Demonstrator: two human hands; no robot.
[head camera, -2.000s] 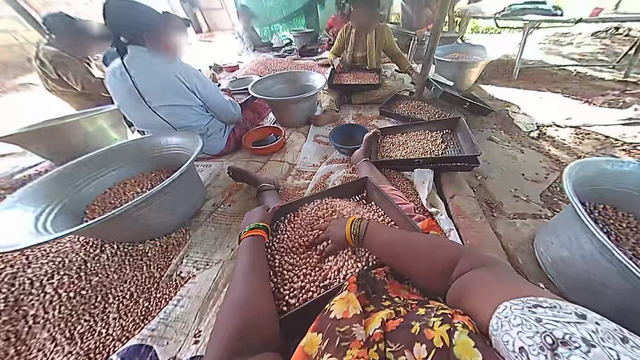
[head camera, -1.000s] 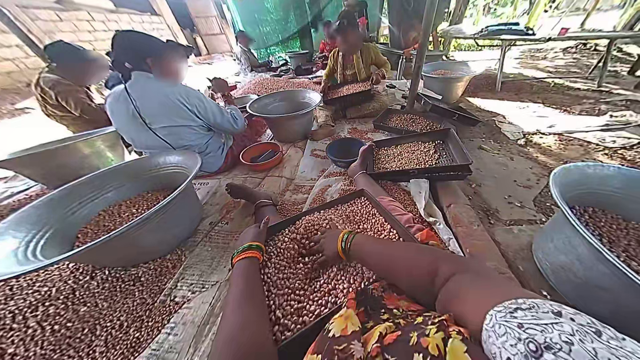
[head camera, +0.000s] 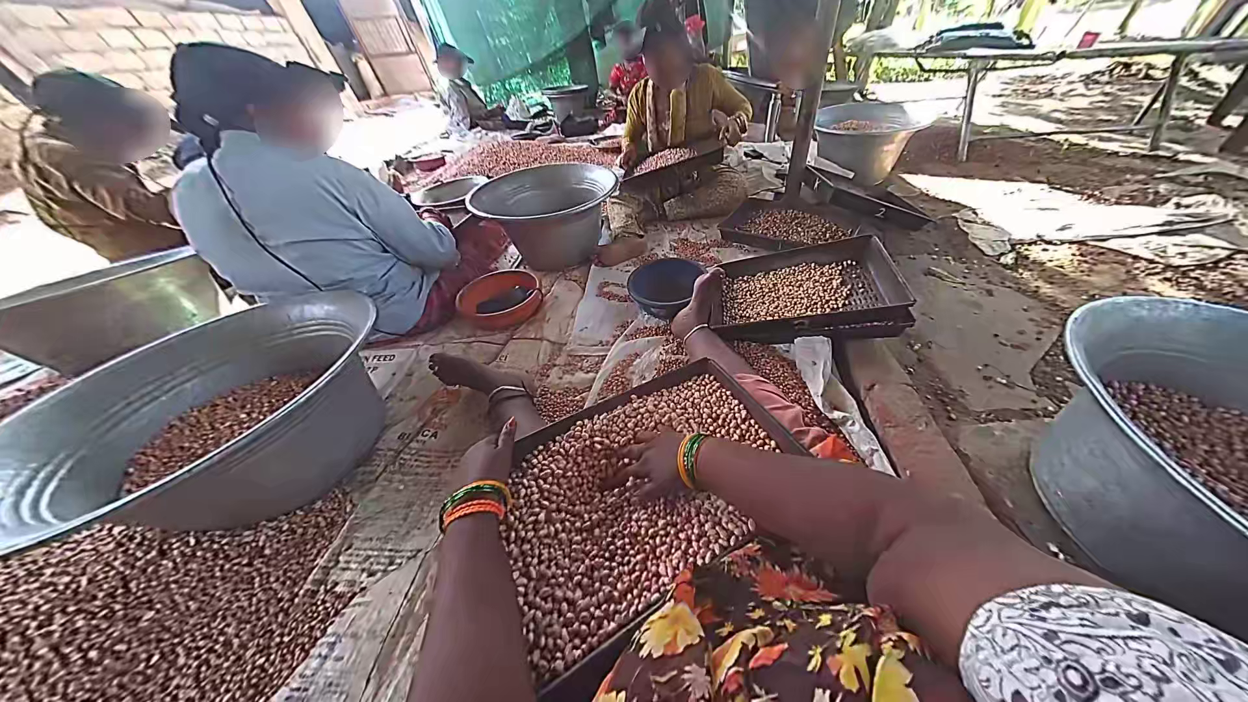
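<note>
A dark rectangular tray (head camera: 756, 398) full of small round brown nuts or seeds (head camera: 595, 546) lies across my lap. My left hand (head camera: 485, 460) grips the tray's left rim, with the thumb up along the edge. My right hand (head camera: 651, 464) rests on the nuts near the middle of the tray, its fingers partly spread and the tips among them. Whether it holds any nuts is hidden. Beyond my foot, a stacked pair of dark trays (head camera: 882, 283) holds paler nuts, beside a dark blue bowl (head camera: 665, 285).
A big metal basin (head camera: 331, 390) with nuts stands left, above a loose heap (head camera: 166, 604); another basin (head camera: 1082, 458) is at right. An orange bowl (head camera: 498, 297) and a metal basin (head camera: 546, 210) stand ahead. Co-workers sit left and ahead, one holding a tray (head camera: 678, 168). A pole (head camera: 807, 107) rises ahead.
My right hand has shifted slightly over the nuts; my left hand stays at the rim. The co-worker ahead has lifted a tray that was lower two seconds ago. The view has tilted up a little.
</note>
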